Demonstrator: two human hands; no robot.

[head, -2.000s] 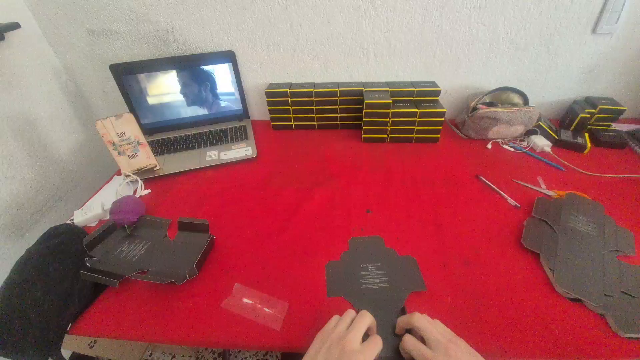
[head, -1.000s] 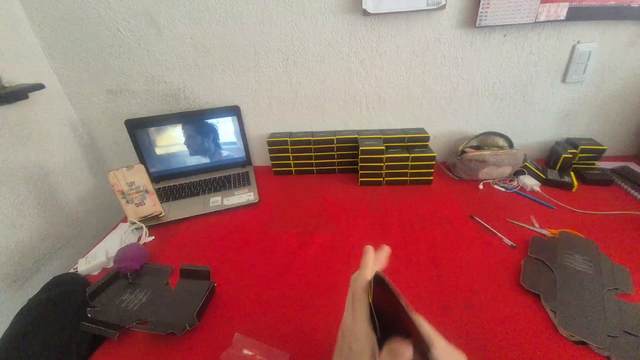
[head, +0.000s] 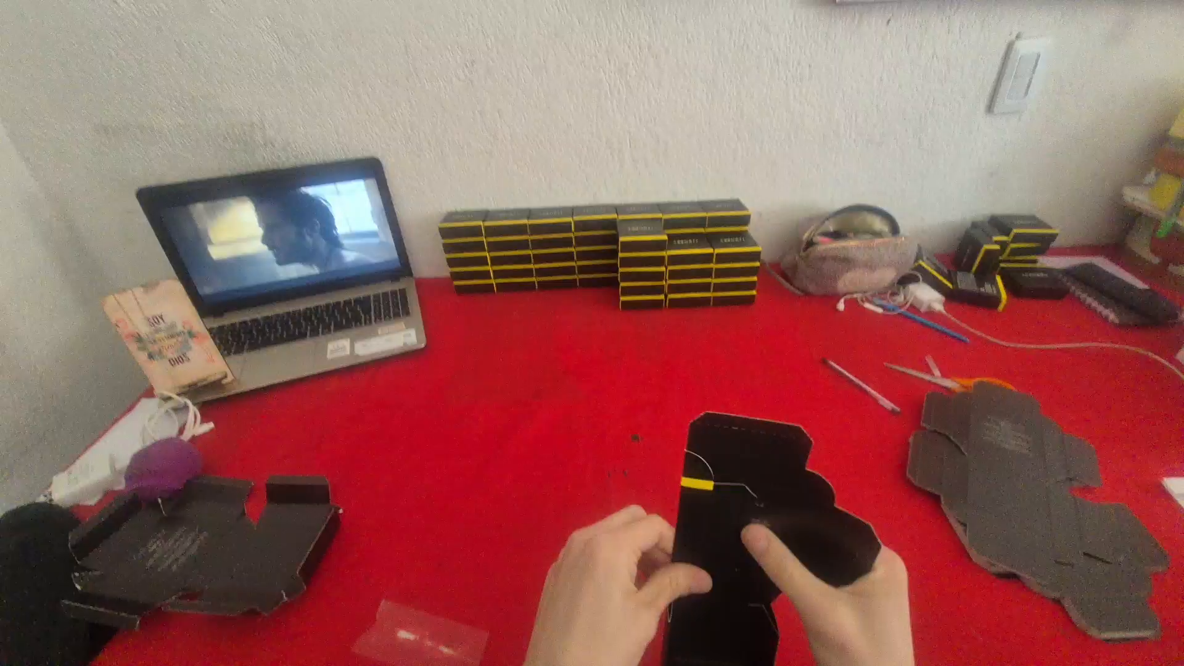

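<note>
A black die-cut cardboard box blank (head: 731, 546), with a small yellow stripe near its left edge, is held upright near the front of the table. My left hand (head: 610, 583) pinches its left edge between thumb and fingers. My right hand (head: 832, 592) grips the right side, the thumb lying flat on the black face. On the right lies a stack of dark flat box blanks (head: 1008, 481). A partly folded dark blank (head: 194, 546) rests on the left. Below centre-left is a clear plastic piece (head: 421, 636).
Small black-and-yellow boxes (head: 555, 250) are stacked against the wall. A laptop (head: 314, 314) with a card stands back left, beside cables and a purple ball (head: 163, 467). Toward the right are a pouch (head: 846, 259), a pen (head: 860, 385), orange-handled scissors (head: 953, 380) and more boxes (head: 1017, 240).
The blank lay flat with its grey printed side up two seconds ago. It has been lifted and turned, and its black side now shows. Both hands have come up with it.
</note>
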